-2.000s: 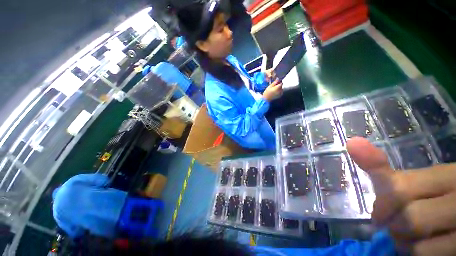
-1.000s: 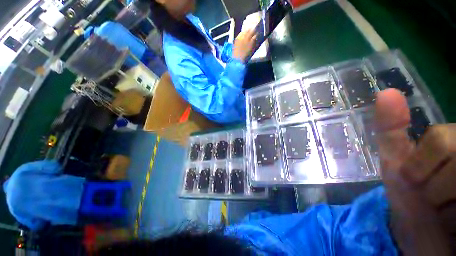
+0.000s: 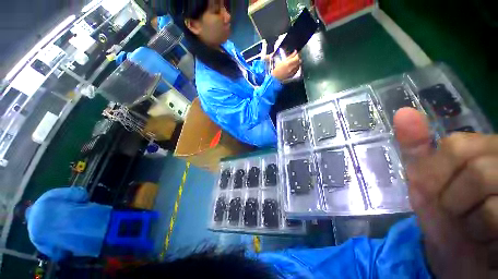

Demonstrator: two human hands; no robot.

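Observation:
A clear plastic blister tray fills the right centre. Its two rows of pockets hold flat dark parts with small bright spots. A second clear tray with smaller dark parts shows to its left, partly behind it. My left hand is large and cut off at the right edge, in front of the first tray's right part. Its thumb is raised and its fingers are curled. Whether it touches or grips anything cannot be told. It hides some pockets. My right hand is not in view.
A person in a blue smock holds a flat black panel beyond the trays. A cardboard box stands beside this person. Another worker is by a blue stool at lower left. Red stacked items lie at the top.
The view has swung about, shifting both trays leftward overall since the first frame. My thumb now covers a pocket higher in the large tray. The neighbouring person still holds the panel, differently angled.

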